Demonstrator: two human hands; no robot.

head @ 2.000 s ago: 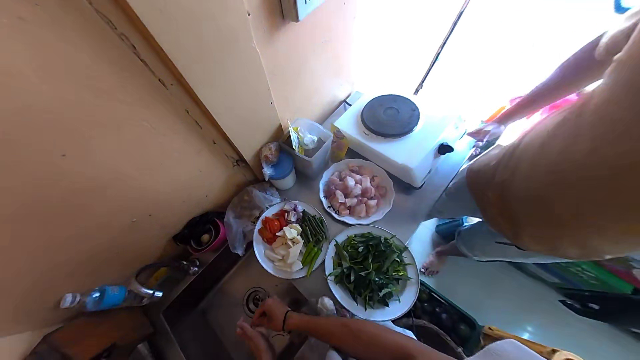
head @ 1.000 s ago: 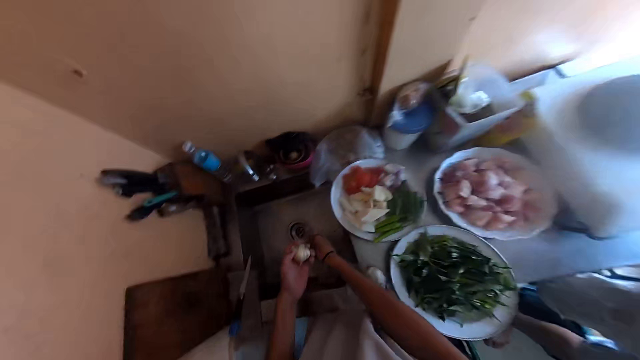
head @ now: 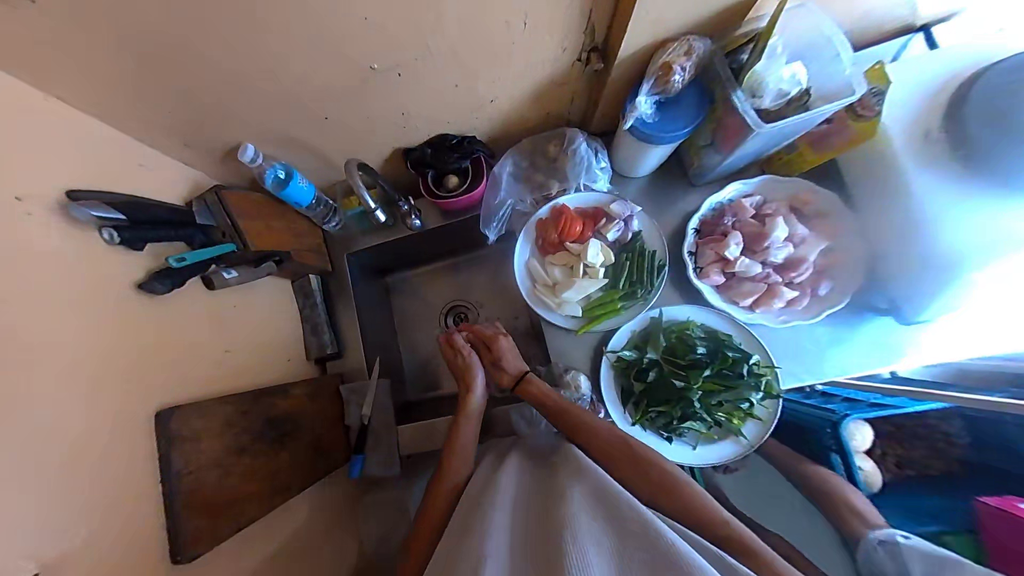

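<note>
Over the stainless steel sink [head: 432, 280], my left hand [head: 466, 370] and my right hand [head: 498, 358] meet, fingers pressed around a small pale item [head: 466, 337], perhaps garlic, mostly hidden. A dark band circles my right wrist. Right of the sink, a white plate [head: 524, 276] holds sliced tomato, shallots, pale root slices and green pods. Below it, another plate [head: 610, 400] bears green leaves [head: 692, 380]. A scalloped plate [head: 840, 308] of raw cut meat [head: 764, 252] lies farther right. Near my right forearm is a clear bag [head: 574, 386] with a whitish bulb.
A knife [head: 368, 408] rests on a cloth left of my hands, near a wooden board [head: 256, 464] and a knife block [head: 272, 232]. Behind the sink are a faucet [head: 376, 196], bottle [head: 292, 188] and pink bowl [head: 456, 196]. Another person's arm [head: 824, 488] shows at lower right.
The view has swung left and closer to the sink. My hands have closed over the pale bulb-like item that showed between them one second ago.
</note>
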